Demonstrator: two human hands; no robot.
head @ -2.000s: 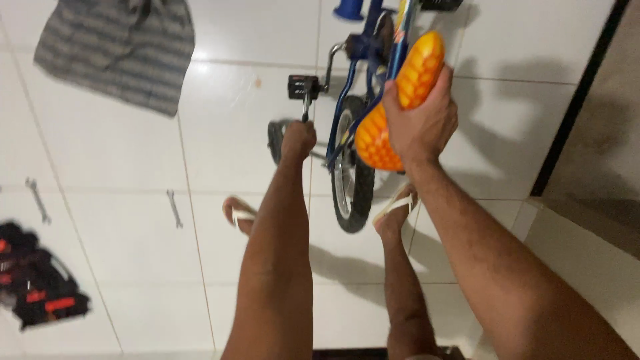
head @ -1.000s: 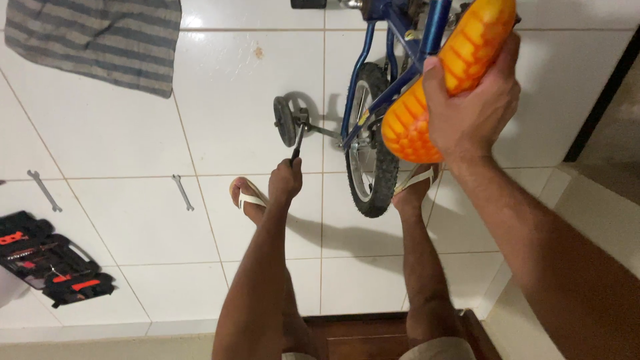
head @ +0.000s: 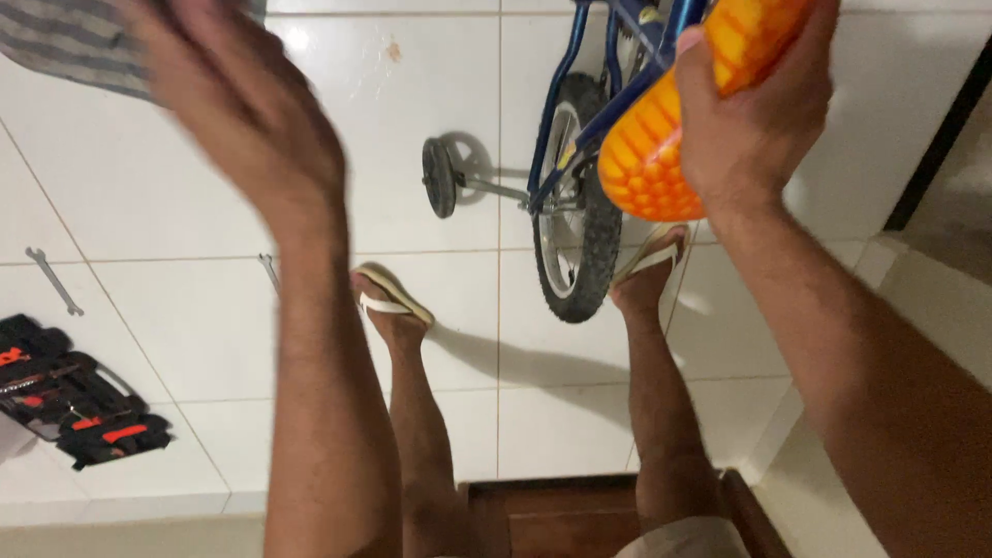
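Observation:
My right hand (head: 763,116) is closed around the orange and yellow bicycle saddle (head: 659,167) at the upper right. Below the saddle, the small blue bicycle's rear wheel (head: 577,201) touches or nearly touches the tiled floor between my feet. A black training wheel (head: 439,178) sticks out to the left on a metal bracket. My left hand (head: 248,116) is raised at the upper left, blurred, its fingertips cut off by the top edge, so whether it holds anything cannot be seen. The blue frame (head: 635,85) runs up beyond the view.
A striped grey cloth (head: 70,46) lies at the upper left, partly behind my left hand. One open-end wrench (head: 54,280) lies on the tiles; another wrench (head: 268,271) is partly hidden by my left forearm. An open black tool case (head: 77,395) with red-orange parts sits at the lower left.
My left hand has moved away from the training wheel, up and to the left. A second ago it was near the training wheel with a dark-handled tool. My right hand stays on the saddle.

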